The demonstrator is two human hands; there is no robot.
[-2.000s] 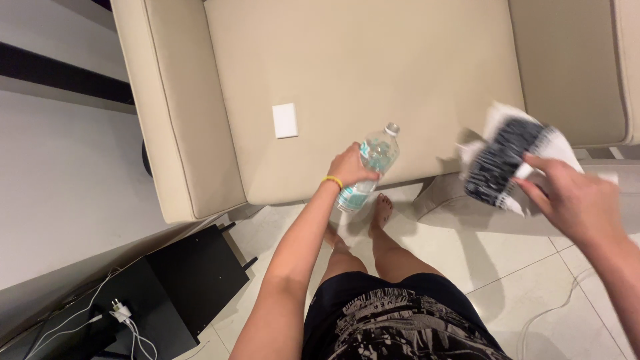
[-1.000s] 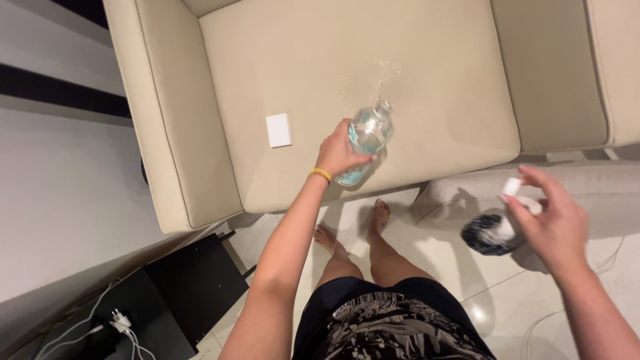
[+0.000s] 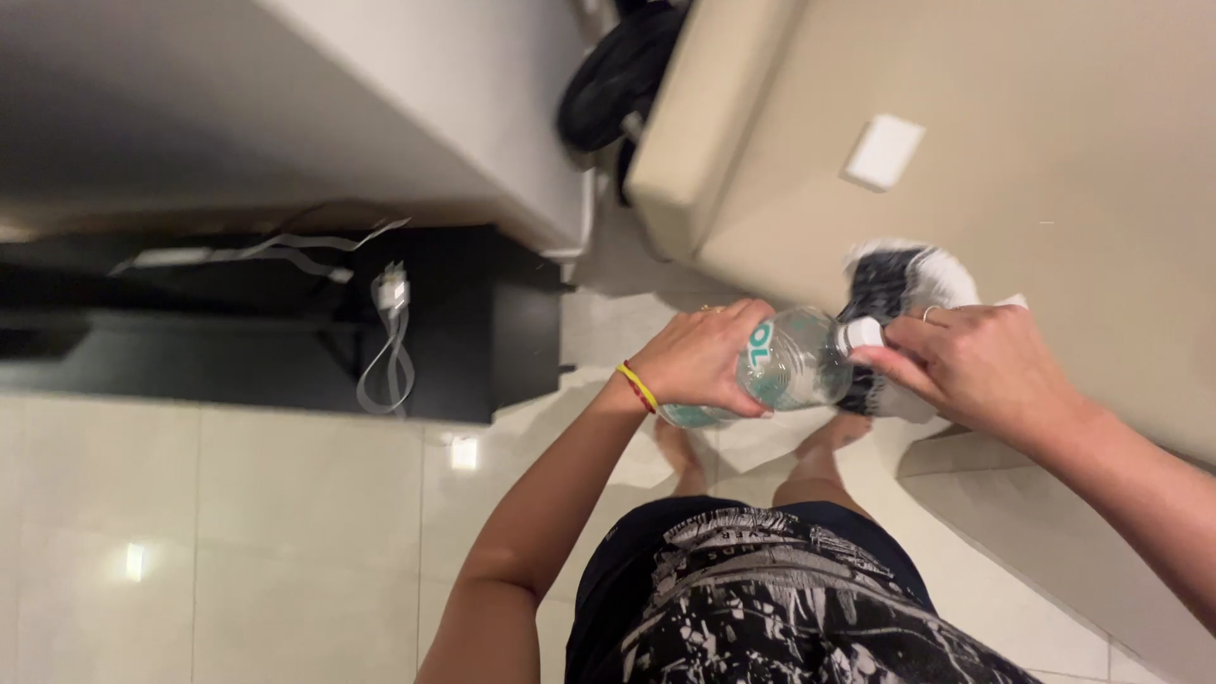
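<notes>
My left hand [image 3: 708, 359] is closed around the body of a clear plastic bottle [image 3: 803, 359] with teal print, held tilted with its neck to the right. A white cap [image 3: 861, 336] is at the bottle's mouth, gripped between the thumb and fingers of my right hand [image 3: 969, 366]. A black-and-white cloth [image 3: 879, 280] hangs from that same hand, behind the cap, blurred. Above the hands, a small white rectangular object [image 3: 884, 152] lies on the beige sofa seat [image 3: 1064, 190].
A low black cabinet [image 3: 446, 332] on the left carries white cables and a plug [image 3: 390, 288]. A black rounded object [image 3: 608, 85] stands between the grey wall and the sofa arm [image 3: 712, 123]. Pale tiles [image 3: 304, 503] cover the floor, and a light grey surface [image 3: 1026, 532] is at lower right.
The right hand, with the cap and cloth, has come from well apart to the bottle's mouth, open one second ago. The view has swung left, toward the cabinet.
</notes>
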